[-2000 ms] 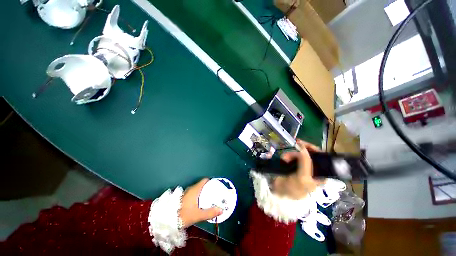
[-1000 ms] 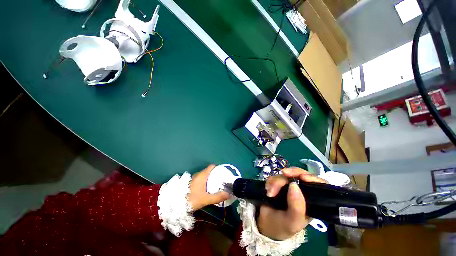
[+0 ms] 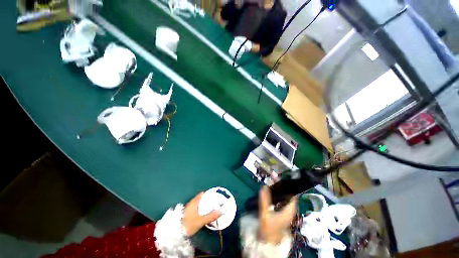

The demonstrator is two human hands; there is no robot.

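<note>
My left hand [image 3: 197, 216] holds a round white plastic housing [image 3: 217, 205] with openings, its thumb on the face. A thin wire trails below the housing. My right hand [image 3: 274, 216] is blurred and grips a black electric screwdriver [image 3: 287, 189], to the right of the housing and apart from it. The screwdriver's tip is hidden or too blurred to tell. The screw feeder [image 3: 272, 156], a grey metal box with an open front, stands just beyond the screwdriver.
White housings with wires [image 3: 123, 123] lie at the upper left. Loose white shells [image 3: 322, 227] and a crumpled clear bag [image 3: 365, 234] lie at right. Beyond the belt [image 3: 211, 85], with a white part on it, are a person [image 3: 256, 25] and cardboard [image 3: 307, 116]. A black cable [image 3: 402, 162] loops at right.
The screwdriver was at the housing a second ago; now it is away from it, up and to the right. The view has shifted, showing more of the belt and a person beyond.
</note>
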